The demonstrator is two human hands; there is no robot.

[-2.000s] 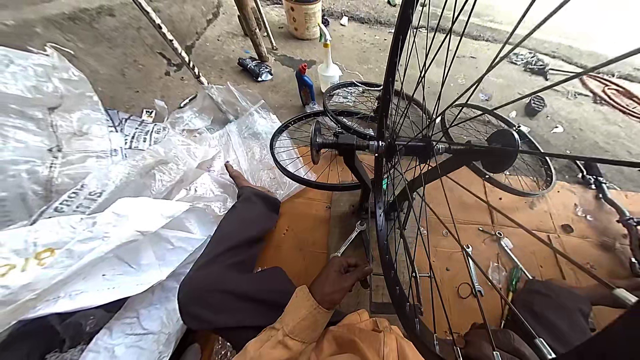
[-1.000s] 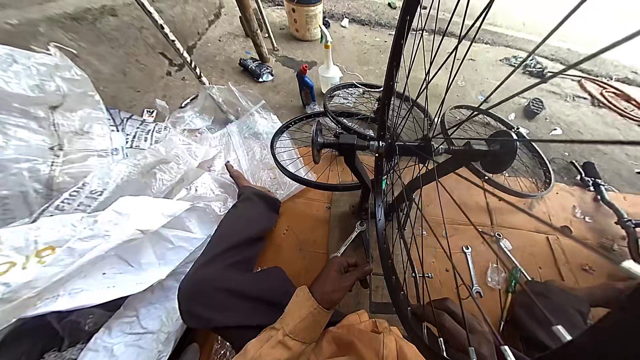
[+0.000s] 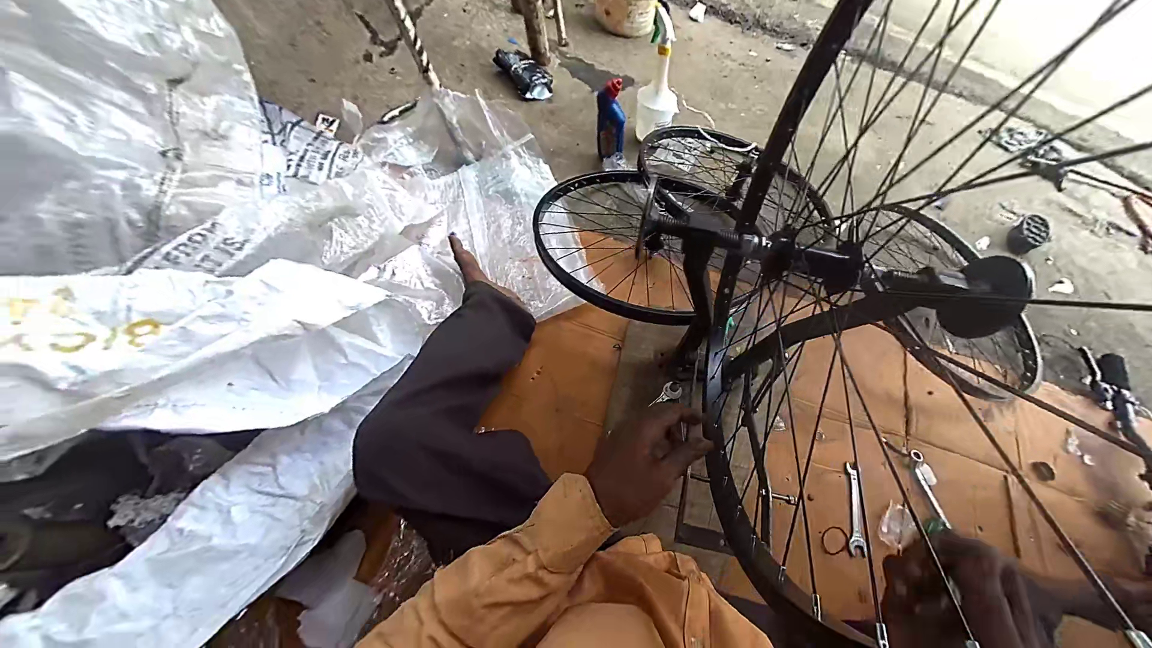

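A large black spoked bicycle wheel (image 3: pixel 731 360) stands upright in a black metal stand (image 3: pixel 810 333), which resembles a truing stand. My left hand (image 3: pixel 646 461) is at the left side of its rim, thumb and forefinger close together; whether they pinch anything is unclear. An open-end wrench (image 3: pixel 668 393) lies just beyond those fingers, partly hidden. Seen through the spokes at lower right, my right hand (image 3: pixel 954 585) is blurred, its fingers curled near a wrench (image 3: pixel 925 486) and a green-handled tool (image 3: pixel 936 524). What it holds cannot be told. Another wrench (image 3: pixel 854 511) lies on the brown cardboard.
Smaller spoked wheels (image 3: pixel 576 290) lie beyond the stand. A blue bottle with a red cap (image 3: pixel 610 117) and a white spray bottle (image 3: pixel 656 106) stand behind them. Plastic sheeting (image 3: pixel 360 225) covers the left. Brown cardboard (image 3: pixel 558 378) lies underneath.
My right hand has moved right, from behind the lower part of the wheel to the tools on the cardboard. My left hand has stayed beside the rim. The view has shifted slightly.
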